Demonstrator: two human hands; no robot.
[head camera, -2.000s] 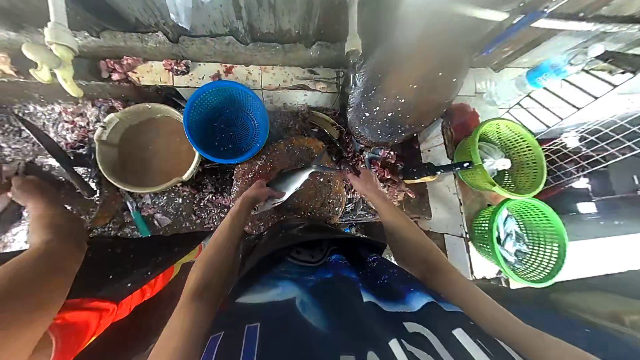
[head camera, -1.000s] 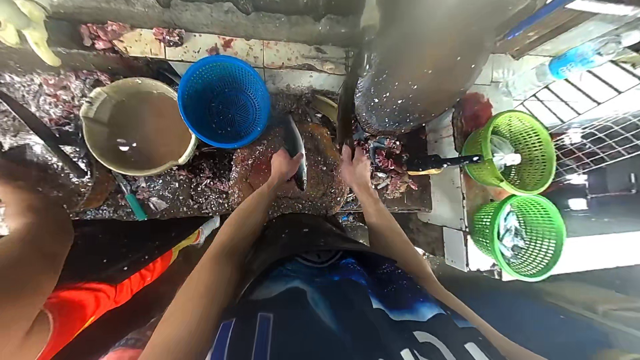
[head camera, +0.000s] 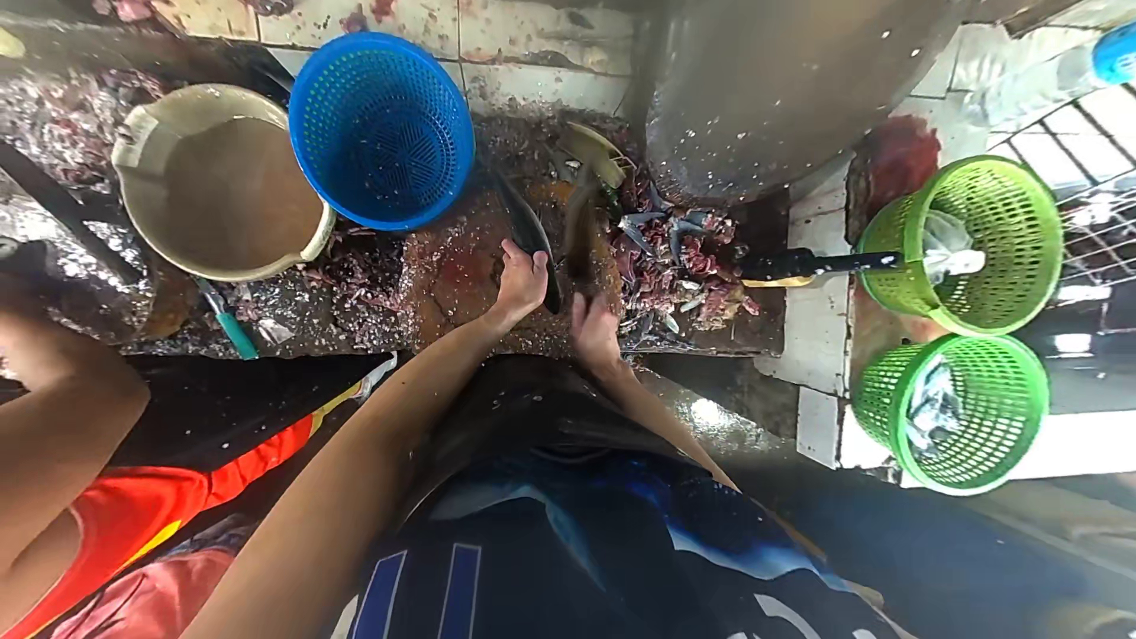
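Observation:
My left hand (head camera: 522, 282) grips a dark-backed fish (head camera: 525, 226) that lies lengthwise on the round wooden chopping block (head camera: 453, 275). Just right of it, my right hand (head camera: 595, 330) is at the lower end of a blurred, brownish blade-like thing (head camera: 581, 217); its fingers seem to be on it, but the blur hides the hold. Fish scraps with cut tail fins (head camera: 679, 235) are heaped to the right of the block. Behind the block stands a blue perforated basket (head camera: 382, 133).
A whitish bucket of murky water (head camera: 235, 195) and a teal-handled tool (head camera: 235, 333) are at left, beside a co-worker's arm (head camera: 62, 382) and a large blade (head camera: 67, 213). Two green baskets (head camera: 985, 248) (head camera: 967, 413), a black-handled tool (head camera: 816, 264) and a big rounded vessel (head camera: 781, 89) stand right.
The fish was held between both hands at an angle two seconds ago; now it lies lengthwise under my left hand. The view has shifted slightly.

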